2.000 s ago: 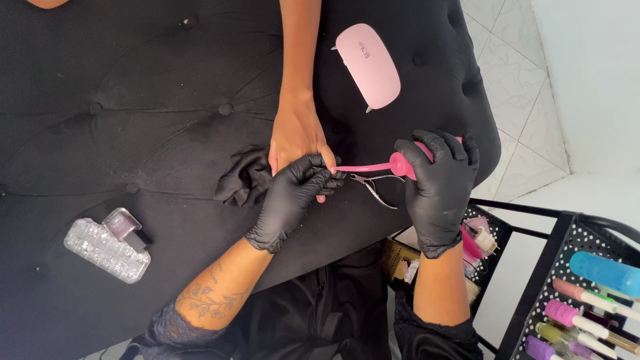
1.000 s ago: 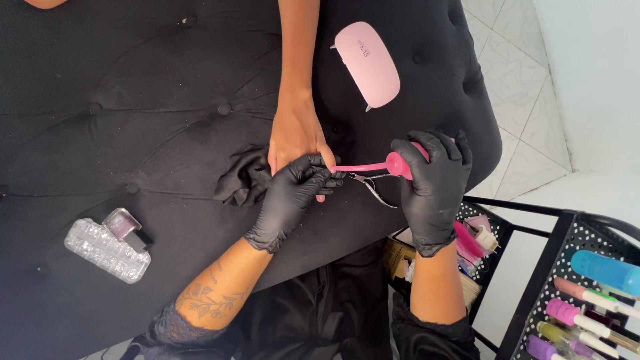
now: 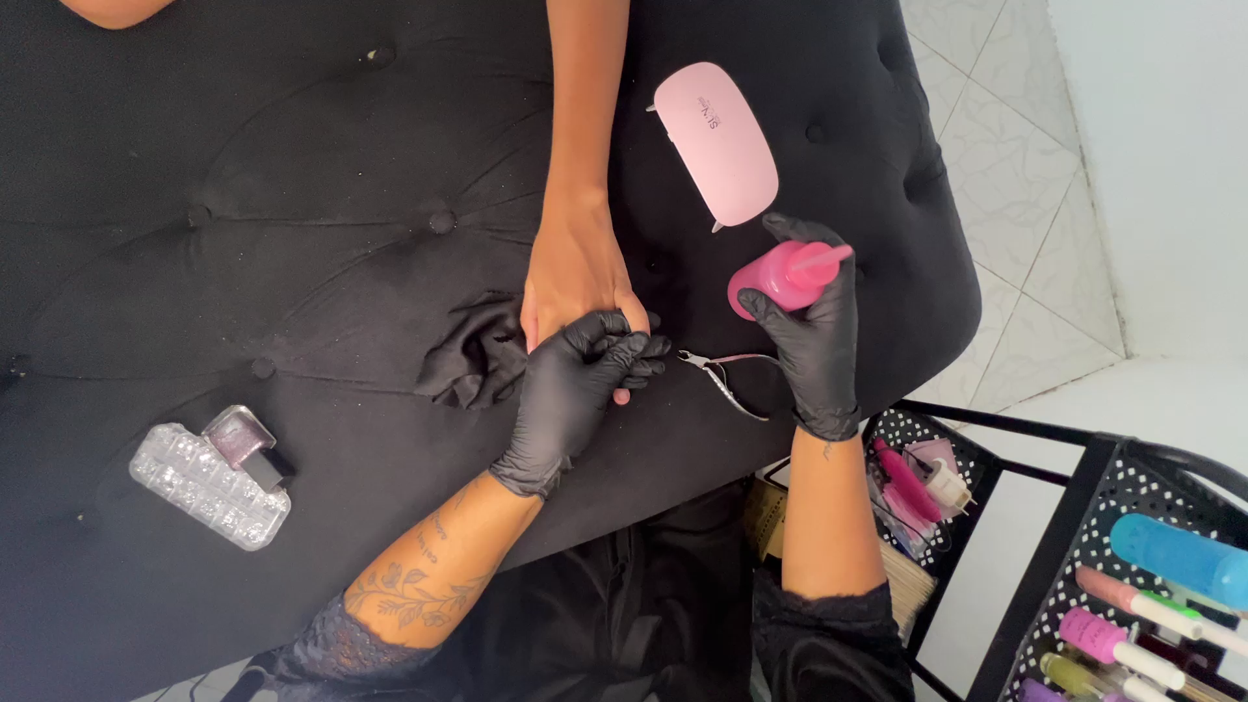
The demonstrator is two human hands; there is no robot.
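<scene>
My left hand (image 3: 585, 390), in a black glove, holds the fingers of another person's hand (image 3: 577, 263) that lies palm down on the black tufted surface. My gloved right hand (image 3: 819, 331) grips a pink plastic bottle (image 3: 770, 280) with a nozzle, clear of the other person's hand. Between my two hands lies a pair of metal cuticle nippers (image 3: 723, 378). A crumpled black cloth (image 3: 478, 356) sits beside the held hand. Above my right hand rests a pink nail lamp (image 3: 717, 141).
At left on the black tufted upholstery (image 3: 341, 292) lie a clear compartment case (image 3: 210, 483) and a nail polish bottle (image 3: 239, 439). A black cart (image 3: 1063, 546) at lower right holds a blue bottle (image 3: 1180, 556), polish bottles and a white plug adapter (image 3: 946, 486).
My right hand has moved the pink bottle away from the held fingers, and its nozzle now points up to the right. My left hand still holds the other person's fingers.
</scene>
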